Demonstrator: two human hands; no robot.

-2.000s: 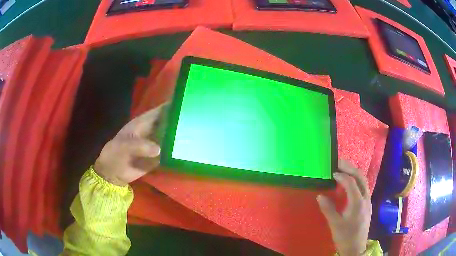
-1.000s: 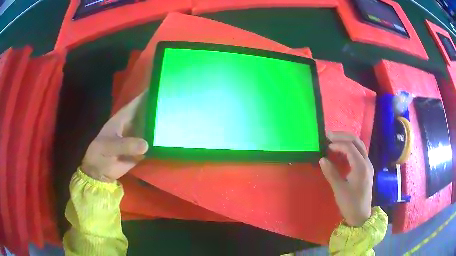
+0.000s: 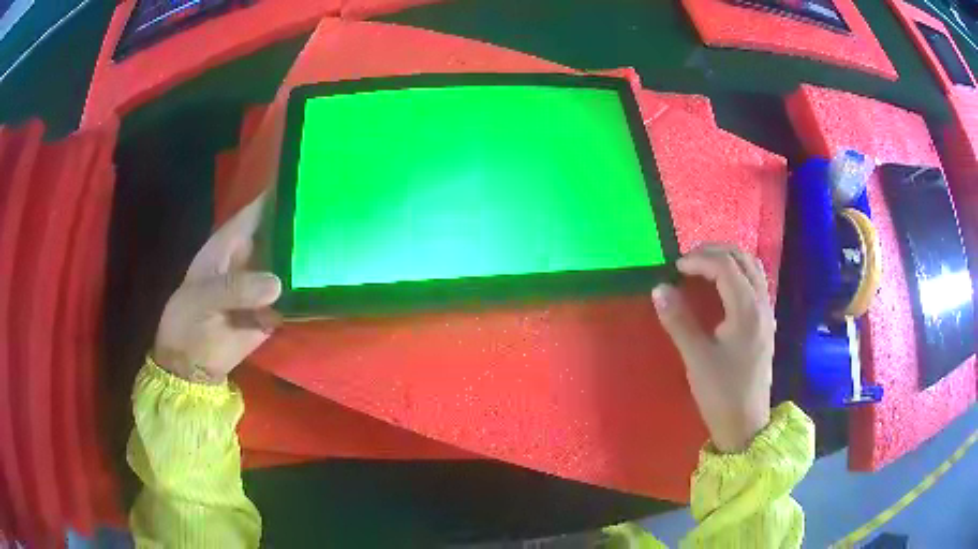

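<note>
A black-bezelled tablet [image 3: 472, 182] with a plain green screen and a pale glare patch is held above red foam pads [image 3: 515, 397]. My left hand [image 3: 220, 295] holds its lower left corner, with the thumb at the front edge and the fingers partly hidden behind the tablet. My right hand [image 3: 724, 327] holds the lower right corner between thumb and fingers. Both hands are bare below yellow cuffs.
Stacked red foam pads [image 3: 48, 322] stand at the far left. A blue tape dispenser [image 3: 831, 279] is at the right, beside a switched-off tablet [image 3: 931, 268] on foam. Other tablets [image 3: 804, 11] lie on foam along the top. A yellow floor line [image 3: 912, 493] shows at lower right.
The tablet and both hands have shifted left and up in view, and the tablet's tilt has changed so its right side sits higher. The surroundings have also shifted left and up. The screen stays green.
</note>
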